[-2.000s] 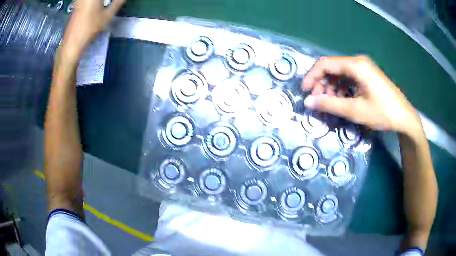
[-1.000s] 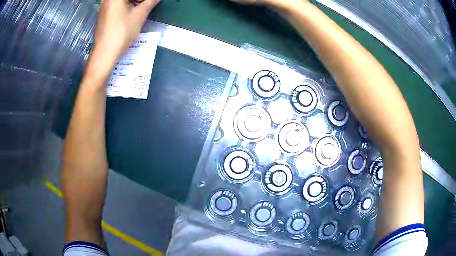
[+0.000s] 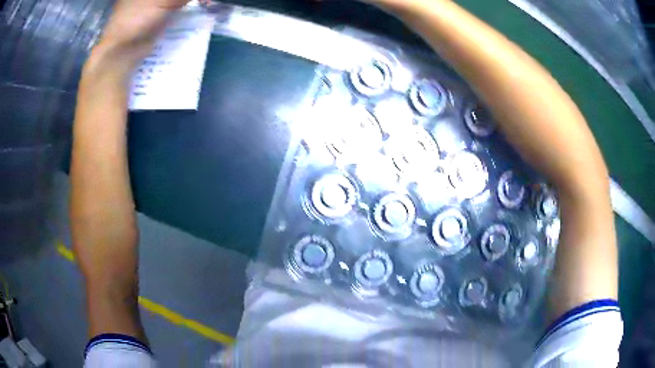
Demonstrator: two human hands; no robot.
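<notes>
The clear blister tray (image 3: pixel 287 237) lies angled at centre right, with round silver-centred parts in rows of its pockets. Strong glare washes out the middle rows. My left hand (image 3: pixel 147 18) is at the top left edge beyond the paper sheet, blurred, with its fingers cut off. Whether it holds anything cannot be seen. My right forearm reaches up across the tray's right side and hides some pockets. My right hand is beyond the top edge.
A printed paper sheet (image 3: pixel 176 72) lies on the dark green bench (image 3: pixel 208 158) left of the tray. A pale rail (image 3: pixel 287 32) runs behind, with the green belt (image 3: pixel 589 86) beyond. Stacked clear trays (image 3: pixel 43 93) stand at far left. Grey floor with a yellow line shows lower left.
My right hand has left the tray's right part and gone out past the top edge. The tray appears further right than two seconds ago. My left hand remains near the top left.
</notes>
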